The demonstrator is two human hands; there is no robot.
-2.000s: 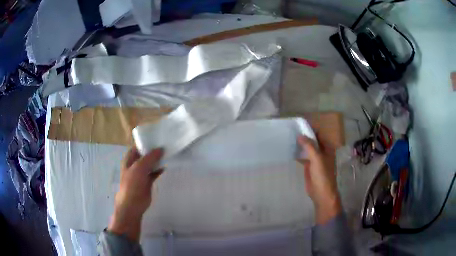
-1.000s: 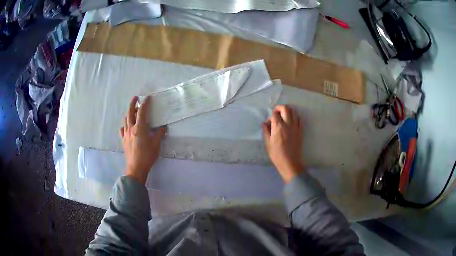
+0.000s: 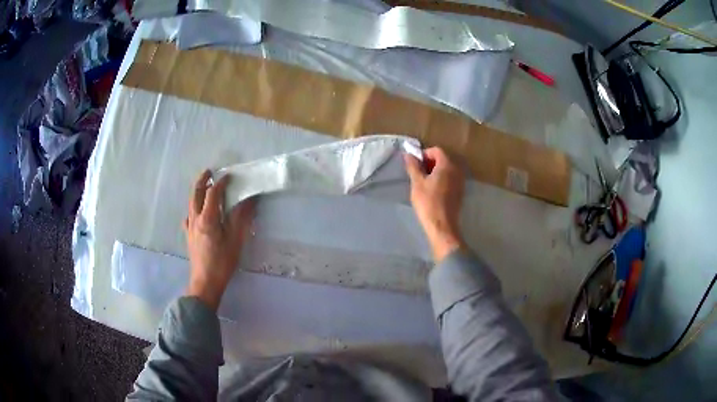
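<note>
A white, slightly shiny strip (image 3: 314,171) is folded over on itself in front of me. My left hand (image 3: 214,235) grips its left end, fingers on top and thumb at the lower side. My right hand (image 3: 437,187) pinches its right end by the corner, lifted a little from the table. A pale lavender-grey strip (image 3: 330,308) lies flat along the near table edge, with a greyer band (image 3: 338,265) beside its far edge. My left wrist and sleeve cover part of the lavender-grey strip.
A brown paper strip (image 3: 307,106) crosses behind my hands. Farther back lie white and grey layers (image 3: 440,74) and a red tool (image 3: 534,73). At right are scissors (image 3: 601,216), an iron (image 3: 609,294) with blue and red parts, and a dark iron (image 3: 625,94). A cloth heap (image 3: 59,149) lies left.
My right hand has moved from the table surface up to the folded strip's right end and taken hold of it. The fold's loose right corner is drawn in. My left hand stays at the left end.
</note>
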